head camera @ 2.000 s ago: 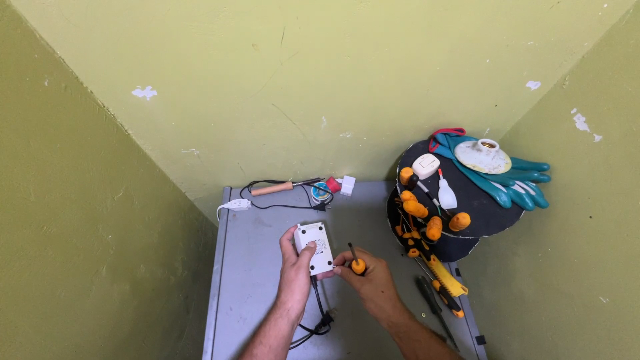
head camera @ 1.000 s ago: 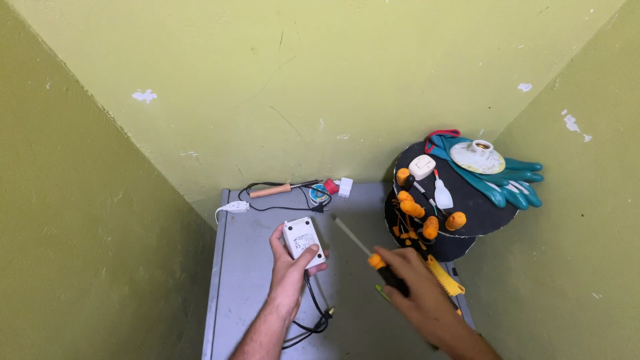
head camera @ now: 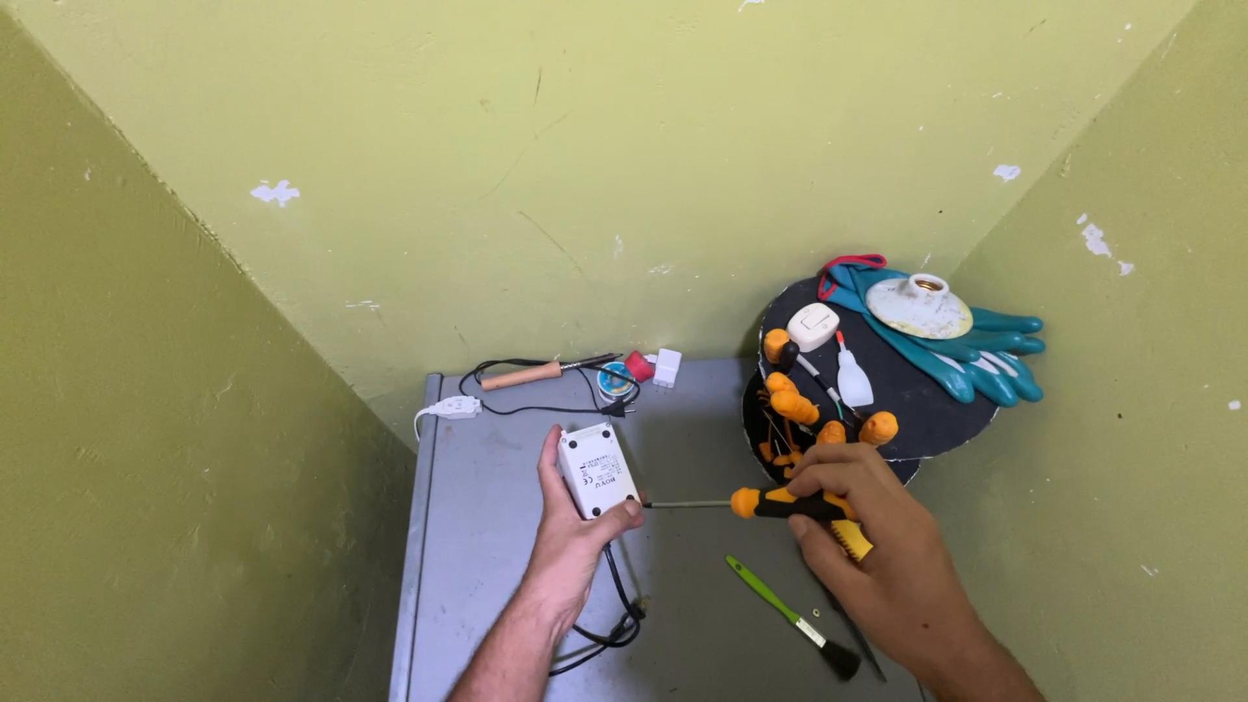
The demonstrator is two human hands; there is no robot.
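My left hand (head camera: 577, 531) grips a small white plastic box (head camera: 597, 470) with round dark feet at its corners and printing on its face. A black cord (head camera: 620, 585) hangs from the box's lower end. My right hand (head camera: 868, 526) holds a screwdriver (head camera: 792, 503) by its orange and black handle. The shaft points left, its tip at the box's lower right corner, beside my left fingers; whether it touches the box is hard to tell. Below and left of my right hand lies a green-handled paintbrush (head camera: 780, 600) with dark bristles.
Along the grey table's (head camera: 487, 604) back lie a soldering iron (head camera: 526, 376), a solder spool (head camera: 616, 380) and a white adapter (head camera: 667, 367). A white connector (head camera: 456, 408) sits at the left. At right, a black round stand (head camera: 941, 419) holds teal gloves (head camera: 975, 361), a lamp socket (head camera: 919, 307) and orange-handled tools (head camera: 795, 406).
The screwdriver, upright near the box two seconds ago, swung away to the right and now lies level with its tip at the box. The green brush has come into view.
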